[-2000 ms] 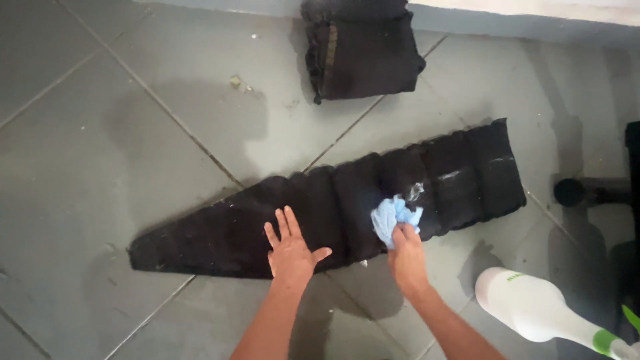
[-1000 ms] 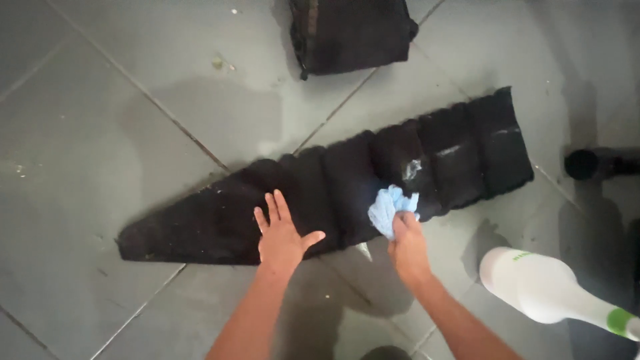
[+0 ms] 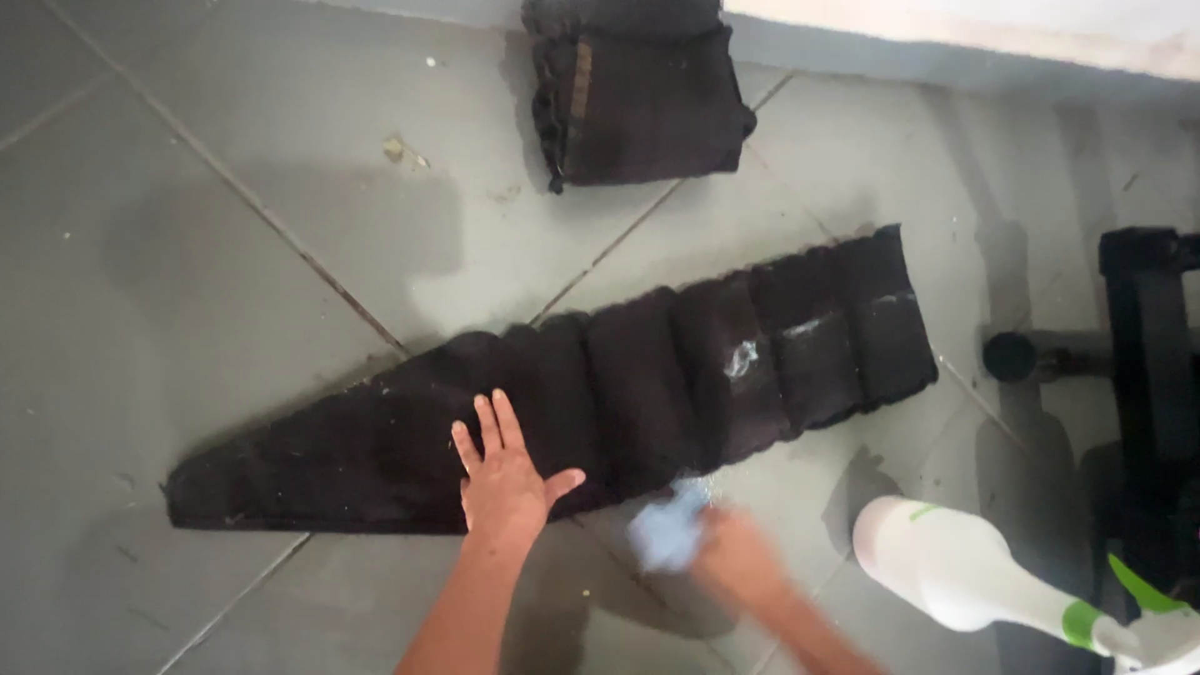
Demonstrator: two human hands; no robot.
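Note:
A long black padded fabric piece [image 3: 637, 375], tapered toward the left and stitched in sections, lies flat on the tiled floor. White foamy smears [image 3: 742, 358] mark its right half. My left hand [image 3: 506, 483] presses on the middle of the fabric with fingers spread, holding nothing. Blurred by motion, my right hand [image 3: 745, 562] grips a light blue cloth [image 3: 667, 530] at the fabric's lower edge. To the right of that hand is a white spray bottle [image 3: 956, 562] with a green collar and trigger.
A folded black padded bundle [image 3: 647, 112] rests on the floor at the top, near a pale ledge [image 3: 966, 33]. Black frame parts with a round end [image 3: 1011, 357] stand at the right. Small debris [image 3: 394, 148] lies on the tiles [image 3: 234, 309].
My right hand has moved with the blue cloth from on the fabric down to its lower edge. My left hand remains spread on the fabric.

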